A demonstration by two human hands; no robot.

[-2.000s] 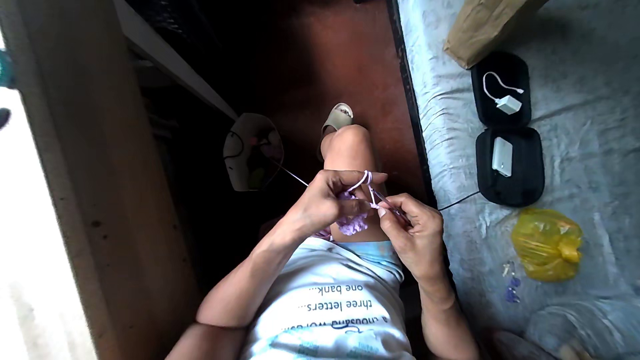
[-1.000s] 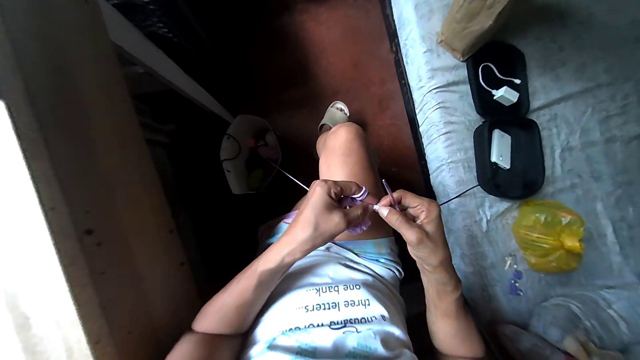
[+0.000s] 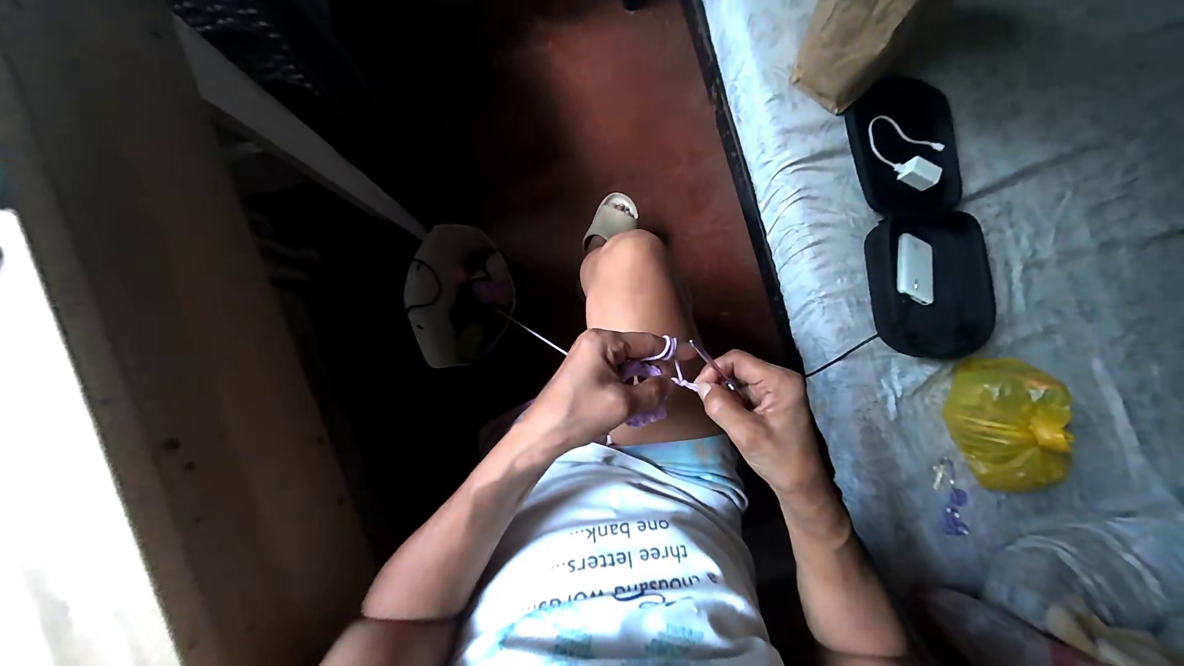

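Observation:
My left hand (image 3: 606, 384) holds a piece of purple crochet work (image 3: 646, 412) over my lap, with purple yarn looped around its index finger. A strand of yarn (image 3: 532, 333) runs from that hand toward a pale container on the left. In my right hand (image 3: 763, 407) is a slim purple crochet hook (image 3: 708, 359), its end pointing up and left. The thumb of that hand touches a short stretch of stitches (image 3: 683, 381) that leads across to the left hand. Part of the crochet work is hidden behind the left fingers.
The pale container (image 3: 444, 324) stands low at the left, beside a wooden panel (image 3: 176, 370). On the sheeted bed (image 3: 832, 407) at the right lie an unfolded black case (image 3: 971, 314) with a white device and a cable adapter, a yellow plastic bag (image 3: 1004, 425), small keys (image 3: 943, 474) and a brown paper bag (image 3: 846, 55).
The hands have drawn slightly apart since one second ago, and the yarn loops and stitches between them show more plainly. The left index finger has stretched out again.

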